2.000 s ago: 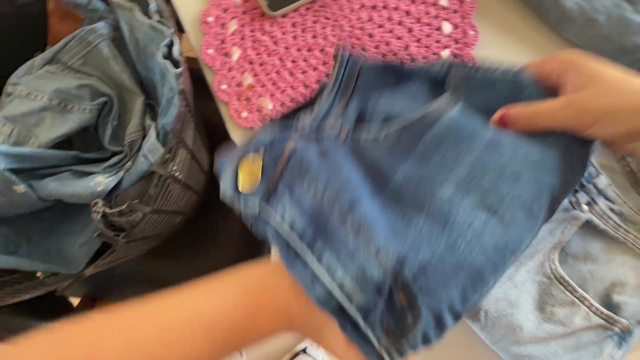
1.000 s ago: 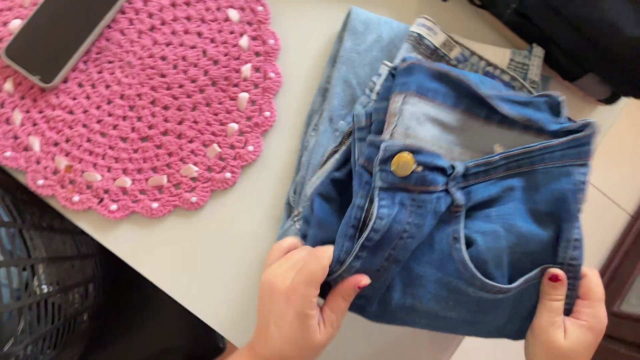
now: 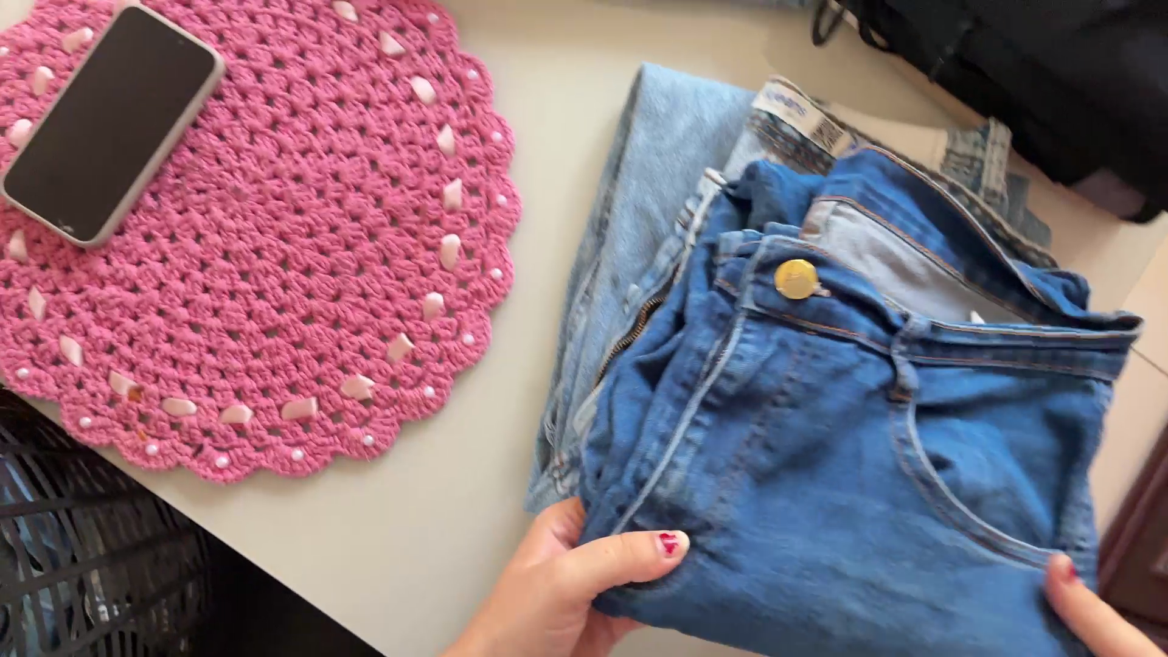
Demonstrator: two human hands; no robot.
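Dark blue denim jeans (image 3: 821,456), folded and with a gold-coloured button, lie over a pair of light blue jeans (image 3: 675,128) on the white table. My left hand (image 3: 584,575) grips the lower left edge of the dark pair, thumb on top and fingers underneath. At the lower right, my right hand (image 3: 1095,611) is partly cut off by the frame; its thumb presses on the denim below the curved pocket, and its other fingers are hidden.
A pink crocheted mat (image 3: 301,210) covers the left of the white table (image 3: 438,547), a smartphone (image 3: 114,123) on it. Below the table's edge stands a dark slatted basket (image 3: 82,547) with denim inside. Black fabric (image 3: 1022,82) lies at the upper right.
The dark jeans, held up and blurred in motion two seconds ago, now rest folded on the light pair. Both hands have come to their lower part. The view has shifted to the right.
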